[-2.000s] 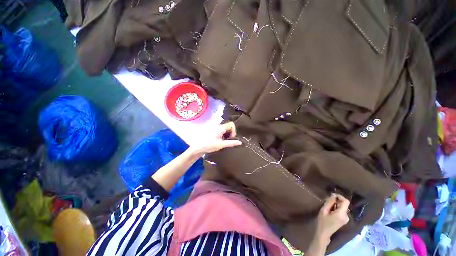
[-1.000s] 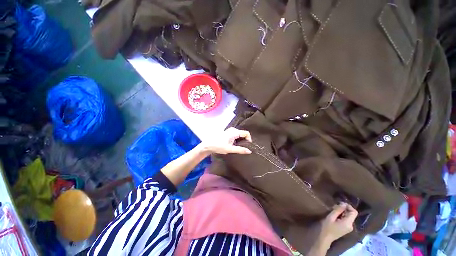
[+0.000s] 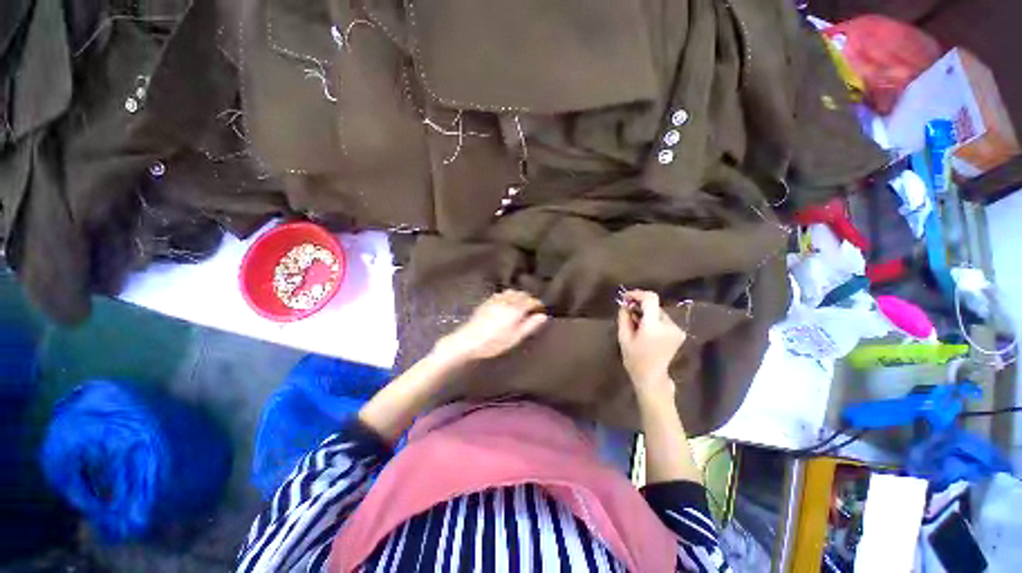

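Note:
A brown coat [image 3: 605, 375] lies heaped on the white table, its near layer against the pink apron. My left hand [image 3: 493, 327] is on this layer, its curled fingers gripping the edge. My right hand [image 3: 652, 338] is just above the cloth to the right, fingertips pinched on a thin pale item, too small to tell if needle or thread. Pale thread tails lie on the cloth. A row of whitish buttons [image 3: 670, 138] shows on a coat part further back. A red bowl [image 3: 256, 293] of small cream pieces stands on the left.
Blue plastic bags [image 3: 110, 459] are on the floor at the left. On the right are a lime-green object [image 3: 906, 355], a pink object [image 3: 903, 317], a blue tool [image 3: 910, 407] and a cardboard box [image 3: 988, 112]. A yellow-edged drawer [image 3: 809, 517] is at the lower right.
The view has turned, showing more of the table's right side. My right hand has left the lower right part of the coat edge and is closer to my left hand, raised off the cloth.

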